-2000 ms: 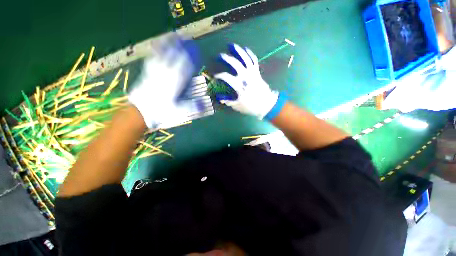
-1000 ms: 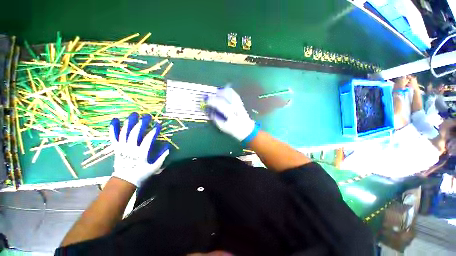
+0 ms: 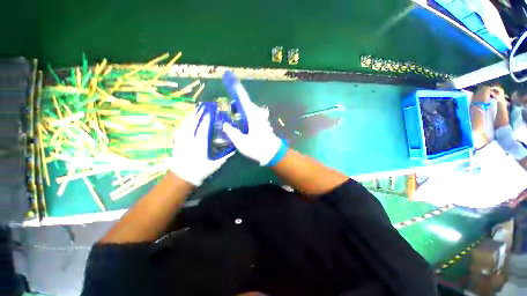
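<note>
My left hand (image 3: 198,149), in a white glove with blue palm and fingers, is cupped around a small board strip (image 3: 223,106) in front of me. My right hand (image 3: 254,128), gloved alike with a light blue wristband, meets it from the right; its thumb lies over the boards and its index finger points up and away. Yellowish board parts show between the fingers. The strip's full size is hidden, and the image is slightly blurred. The grooved metal plate is covered by the hands.
A large pile of yellow and green waste edges (image 3: 124,124) lies at left, beside a dark stack (image 3: 16,139). A thin green stick (image 3: 322,111) and small scraps lie right of my hands. Single boards (image 3: 277,55) sit on the green conveyor. A blue bin (image 3: 411,127) stands near another person's arms.
My left hand has left the front edge of the waste pile and moved right to meet my right hand. The grooved plate, visible one second ago, is now covered.
</note>
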